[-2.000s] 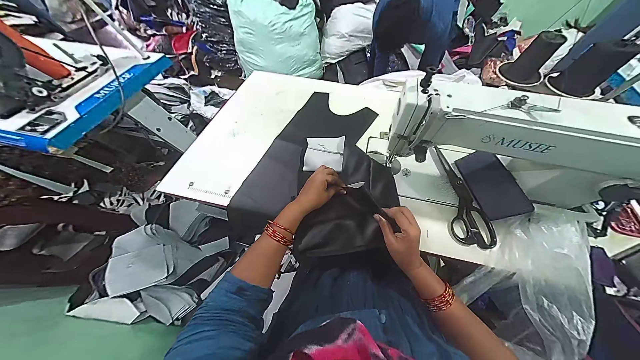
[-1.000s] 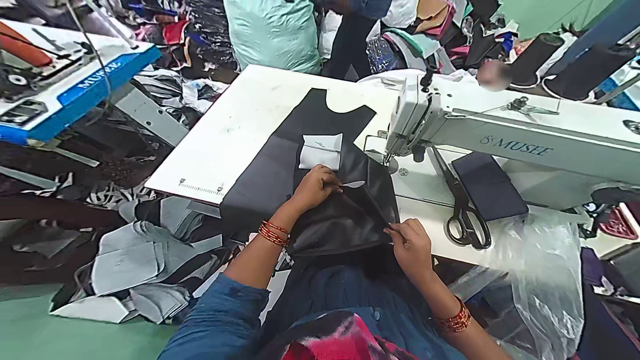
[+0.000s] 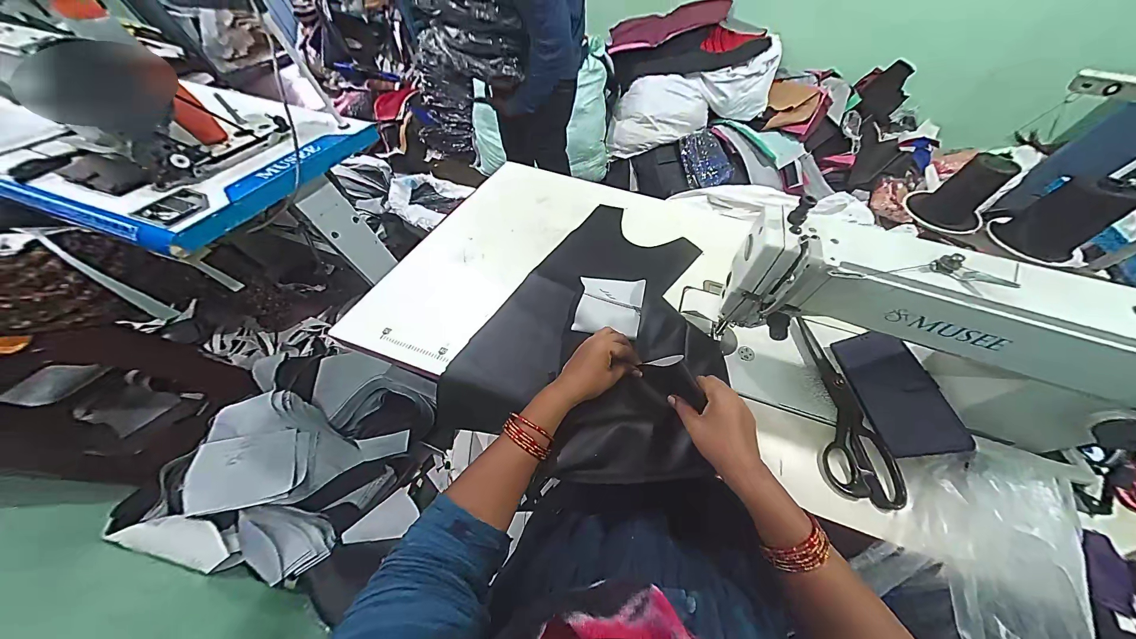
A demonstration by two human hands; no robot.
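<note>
Black fabric (image 3: 524, 328) cut with a curved neckline lies over the white sewing table, its near part hanging toward my lap. A light grey piece with a mark (image 3: 609, 306) rests on it, just beyond my left hand (image 3: 603, 362). My left fingers pinch the edge of a small dark fabric piece (image 3: 672, 382) with a pale tip. My right hand (image 3: 721, 424) grips the right side of that same piece between thumb and fingers. The sewing machine's needle area (image 3: 723, 335) is up and to the right of both hands, not touching them.
Black-handled scissors (image 3: 856, 453) and a dark folded piece (image 3: 901, 395) lie right of my hands, beside clear plastic (image 3: 1003, 524). Grey cut pieces (image 3: 257, 461) are heaped at lower left. Another machine table (image 3: 266, 191) stands at upper left. A person (image 3: 541, 71) stands behind the table.
My right hand has moved inward, closer to my left hand, since one second ago. The person behind the table has shifted and now stands more upright.
</note>
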